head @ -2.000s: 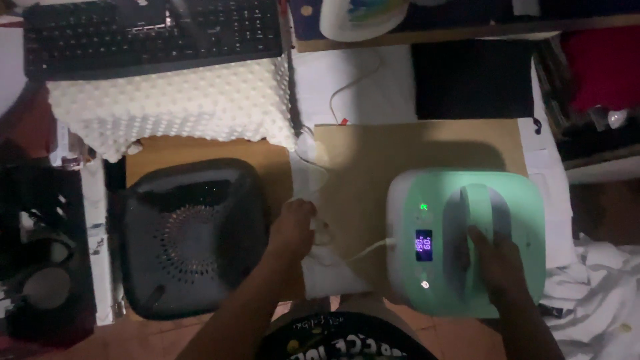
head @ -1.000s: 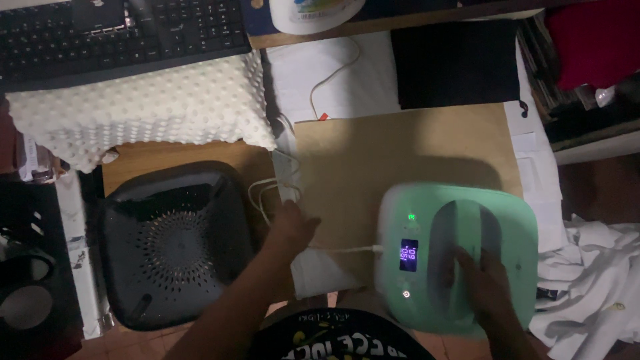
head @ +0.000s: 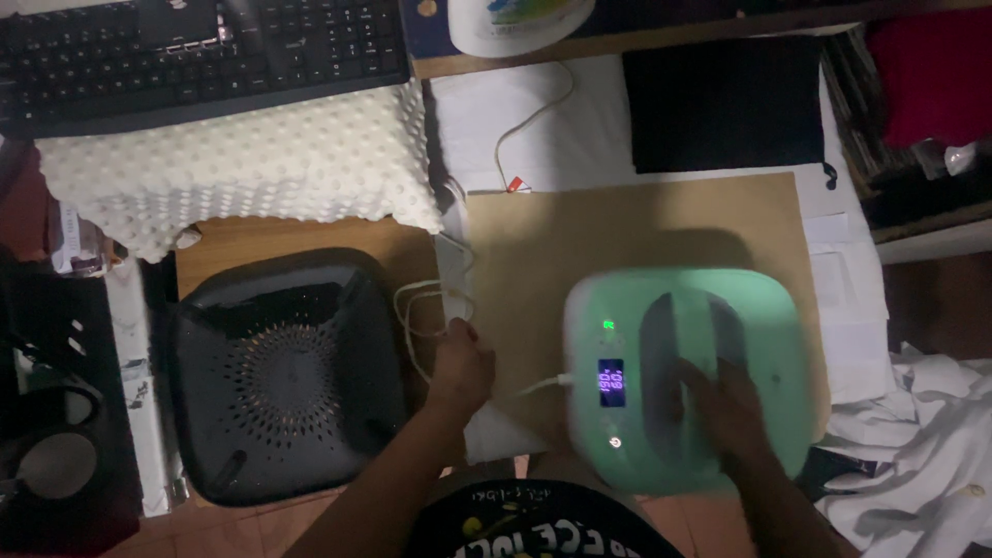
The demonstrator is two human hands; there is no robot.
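Observation:
A mint-green portable heat press [head: 697, 465] with a lit display lies over the lower right of a brown sheet [head: 558, 256], which looks like paper. My right hand [head: 721, 403] grips the handle [head: 695, 333] on its top. White cord [head: 539, 385] runs from the press's left side toward my left hand [head: 463, 368], whose fingers are closed around it at the brown sheet's left edge. More of the cord is looped just above that hand. The brown sheet rests on white cloth [head: 473, 108].
A black perforated plastic basket [head: 294, 380] stands on the wooden surface [head: 256, 240] at left. Behind it are a cream dotted cushion [head: 256, 170] and a black keyboard [head: 325, 54]. A black pouch [head: 725, 108] lies at upper right, crumpled white fabric [head: 922, 457] at lower right.
The heat press stays at the right side of the brown sheet, my right hand still on its handle. My left hand remains by the cord left of the press.

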